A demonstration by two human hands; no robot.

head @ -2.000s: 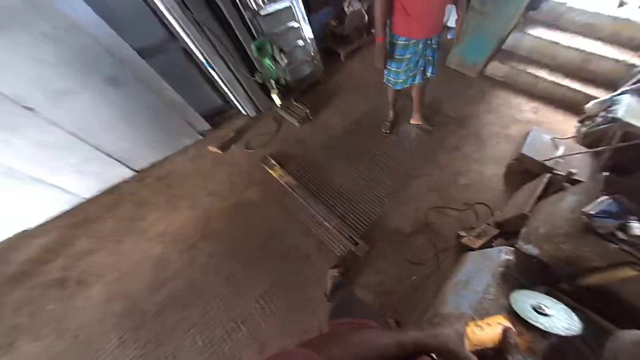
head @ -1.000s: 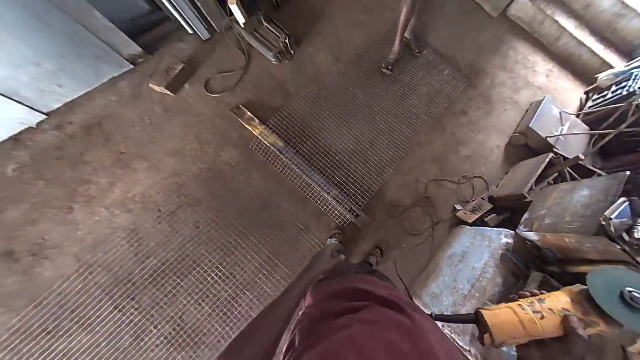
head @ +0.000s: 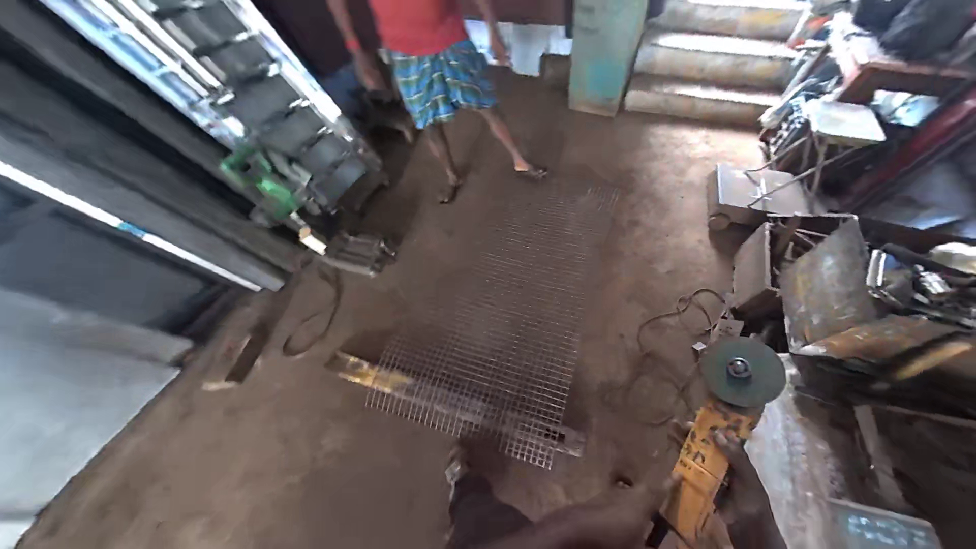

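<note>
A yellow angle grinder (head: 698, 473) with a large green-grey disc (head: 742, 371) is held at the lower right, its disc end pointing away from me. My right hand (head: 736, 465) grips the right side of its body. From the bottom centre my left forearm reaches across, and my left hand (head: 659, 492) is at the grinder's left side; its fingers are blurred. On the floor lies a sheet of welded wire mesh (head: 518, 305). A flat metal bar (head: 450, 400) lies crosswise at the mesh's near end, partly seen through the wires.
A person in a red shirt and checked cloth (head: 442, 84) stands beyond the mesh. Metal boxes and scrap (head: 827, 282) are piled on the right. A cable (head: 644, 328) curls on the floor near them. Concrete steps (head: 709, 69) rise at the back; a green tool (head: 267, 187) is at left.
The grinder has turned: its disc pointed right one second ago and now points away from me. The view has tilted up and shows the standing person's torso again.
</note>
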